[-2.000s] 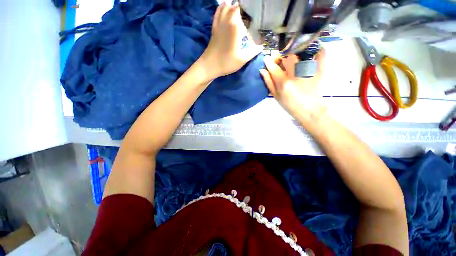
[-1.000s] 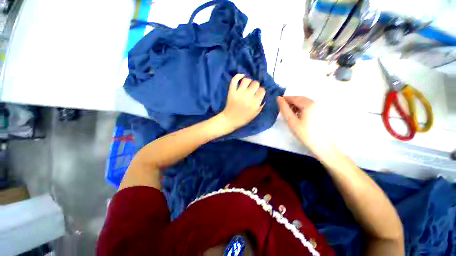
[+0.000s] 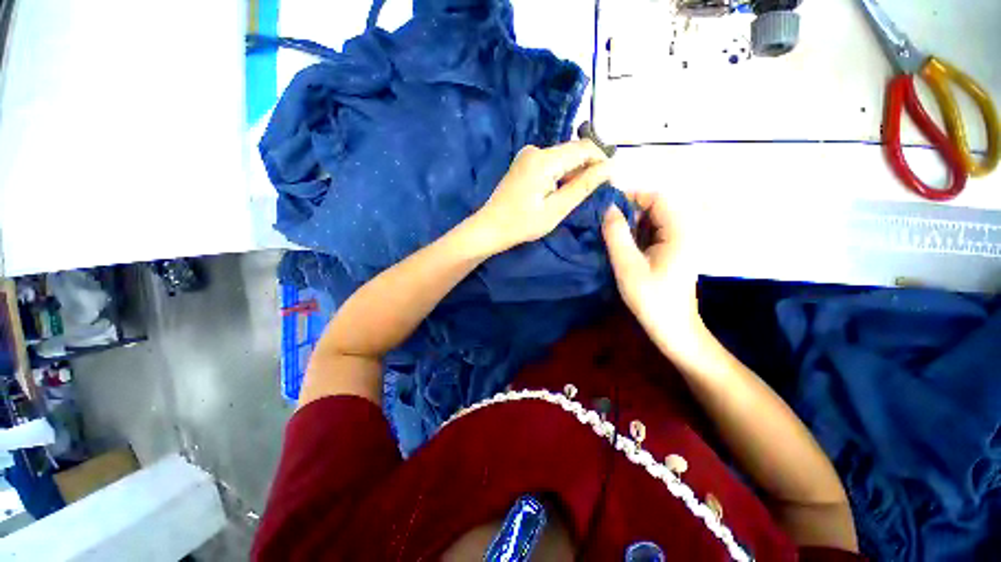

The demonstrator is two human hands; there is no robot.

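A dark blue garment piece (image 3: 406,143) with tiny pale dots lies bunched on the white table, left of the machine bed, and hangs over the near edge. My left hand (image 3: 543,195) lies on the cloth with its fingers bent, pinching a part of it. My right hand (image 3: 655,263) pinches the garment's edge between thumb and fingers, close to the right of my left hand. The exact edge is partly hidden by the fingers. A thin blue cord (image 3: 294,45) trails from the garment at the upper left.
The sewing machine's needle plate (image 3: 686,66) and ridged grey knob (image 3: 775,32) show at the top. Scissors (image 3: 928,121) lie at the right. A small dark tab (image 3: 596,138) is by the bed corner. A printed ruler (image 3: 933,233) runs along the near edge. A blue basket (image 3: 299,340) stands lower left.
The garment has come away from the needle area, left and toward me. Both hands moved with it; since one second ago they are closer together at the cloth edge. The view has shifted.
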